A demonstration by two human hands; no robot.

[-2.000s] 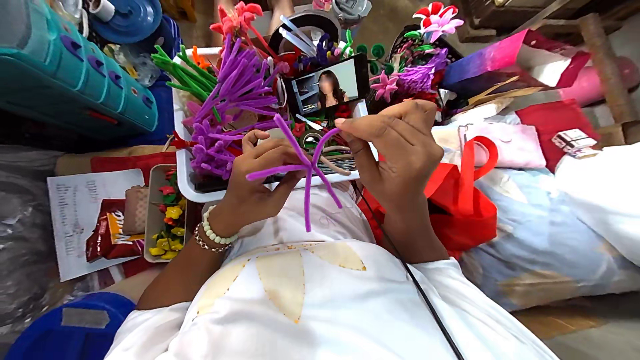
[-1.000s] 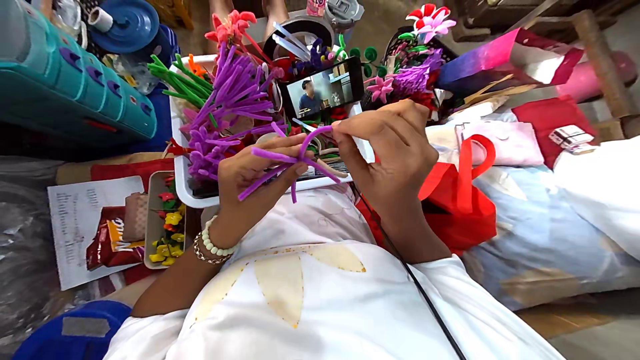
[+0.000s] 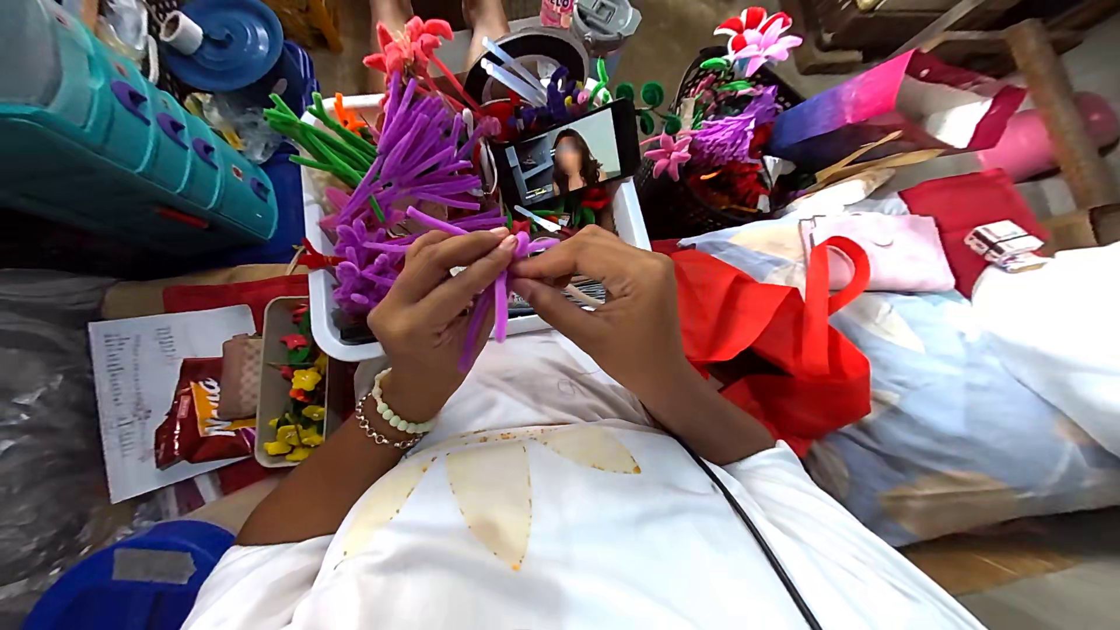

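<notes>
Purple pipe cleaners (image 3: 500, 306), bent and crossed together, are pinched between my two hands in front of my chest. My left hand (image 3: 437, 306), with bracelets at the wrist, grips them between thumb and fingers. Thumb and forefinger of my right hand (image 3: 604, 302) close on the same piece near its crossing. Just beyond the hands is a white plastic basket (image 3: 328, 328) holding a bundle of purple pipe cleaners (image 3: 420, 157), green pipe cleaners (image 3: 328, 140) and a phone (image 3: 569, 157) propped up with its screen lit. The crossing is partly hidden by my fingers.
To the left are a teal plastic case (image 3: 175, 157), a small tray (image 3: 267, 376) of yellow and red flowers, and a red snack packet (image 3: 188, 420) on paper. A red fabric bag (image 3: 787, 367) lies at the right. Behind it a dark basket (image 3: 656, 188) holds pipe-cleaner flowers.
The purple piece stood spread in an X two seconds ago; one arm was bent into a curve a second ago. Now it is bunched tighter, with my hands closer together.
</notes>
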